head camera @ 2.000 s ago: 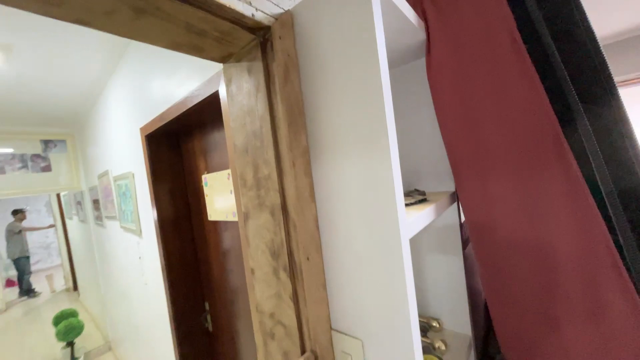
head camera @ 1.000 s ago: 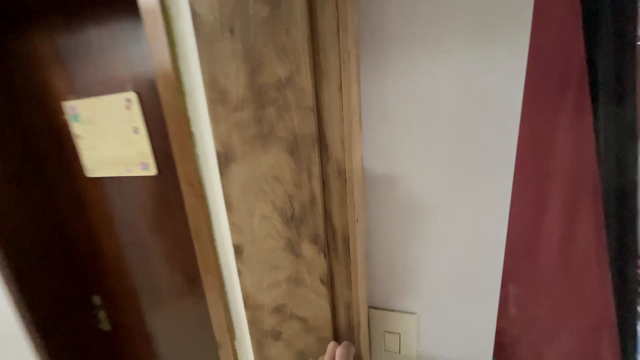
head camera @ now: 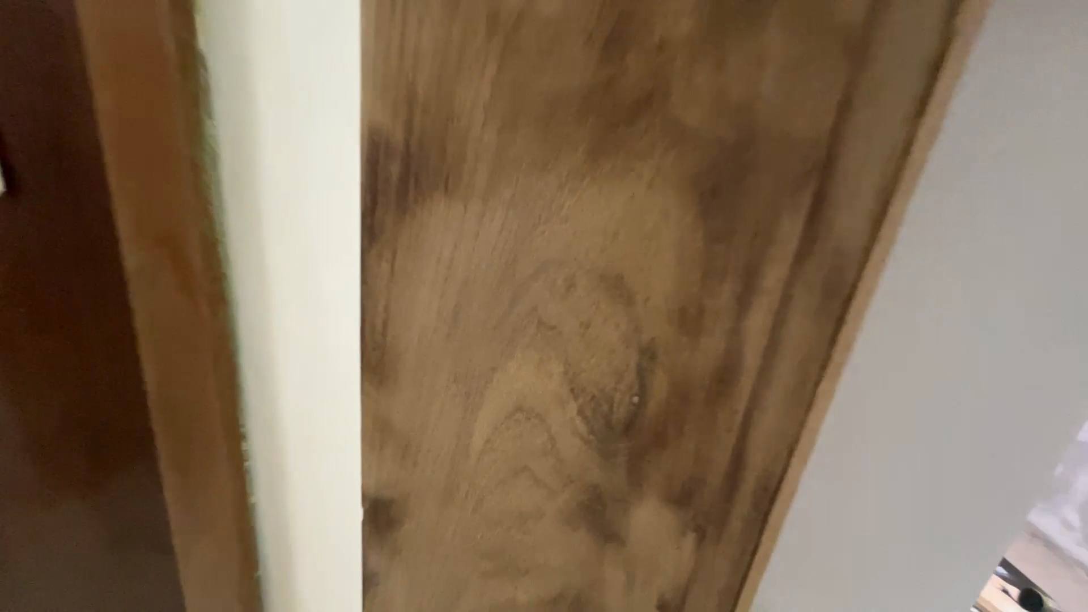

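Neither my left hand nor my right hand shows in the head view now. A wooden door jamb [head camera: 544, 323] with a patchy brown surface, visible grain and darker blotches fills the middle of the view. Along its right side runs a grooved strip with a thin, lighter wooden edge [head camera: 837, 365]. What my hands hold or touch is hidden from the camera.
A narrow pale wall strip [head camera: 297, 306] lies left of the jamb. Beyond it are a brown wooden door frame [head camera: 170, 289] and a dark brown door [head camera: 68, 365]. A grey-white panel [head camera: 952, 340] stands at the right. Small unclear objects show at the lower right corner.
The view has moved much closer to the jamb. Fingertips at the jamb's lower edge one second ago are out of view, as are the light switch and the red curtain.
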